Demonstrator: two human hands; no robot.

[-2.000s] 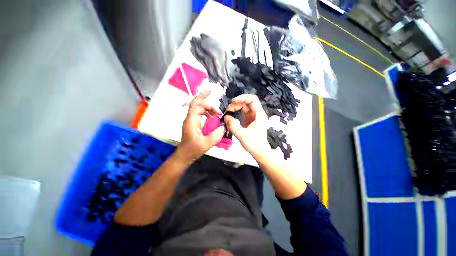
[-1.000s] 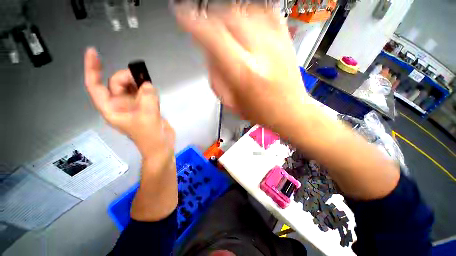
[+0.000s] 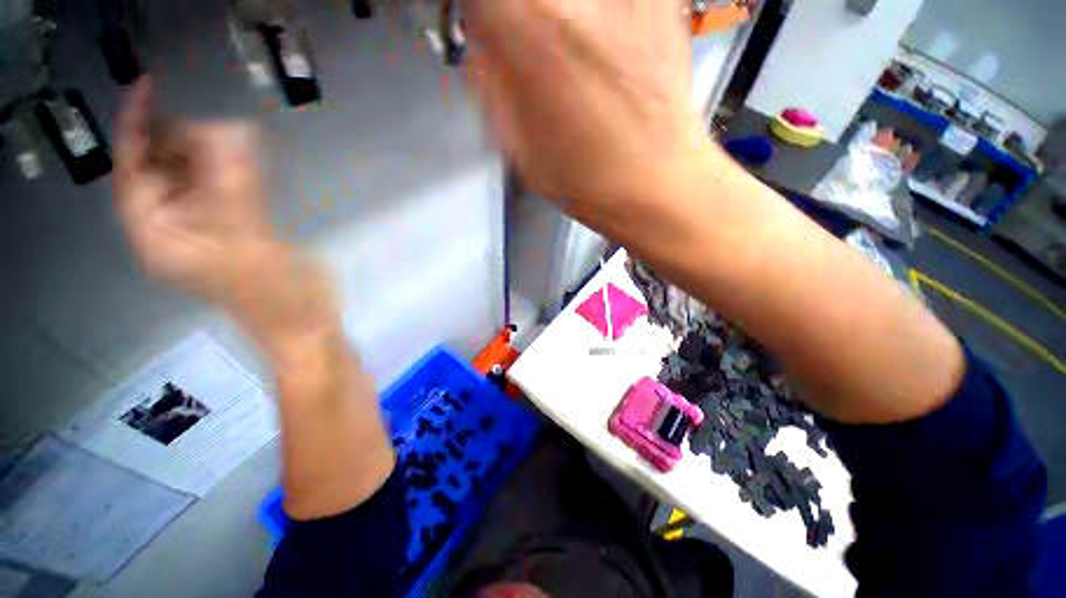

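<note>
My left hand [image 3: 193, 193] is raised at the upper left, blurred, fingers curled near the hanging parts; whether it holds anything cannot be seen. My right hand [image 3: 585, 88] is raised at the top centre with its fingertips cut off by the picture's top edge. Black hanging parts [image 3: 296, 72] with pale pieces hang in a row overhead; another hanging part [image 3: 77, 138] is left of my left hand. The pink holder [image 3: 656, 423] with a black insert sits on the white table. Loose black pads [image 3: 760, 450] lie heaped beside it.
The blue bin [image 3: 403, 386] with scattered black parts is below, left of the table [image 3: 573, 403]. A flat pink pad [image 3: 611, 310] with a white stick across it lies farther along. Instruction sheets [image 3: 175, 409] are on the wall panel. An orange object [image 3: 496, 354] is beside the table.
Both hands went from the pink holder on the table up to the hanging parts. Since the last earlier frame my left hand has moved left and up; the black piece it held is no longer distinguishable.
</note>
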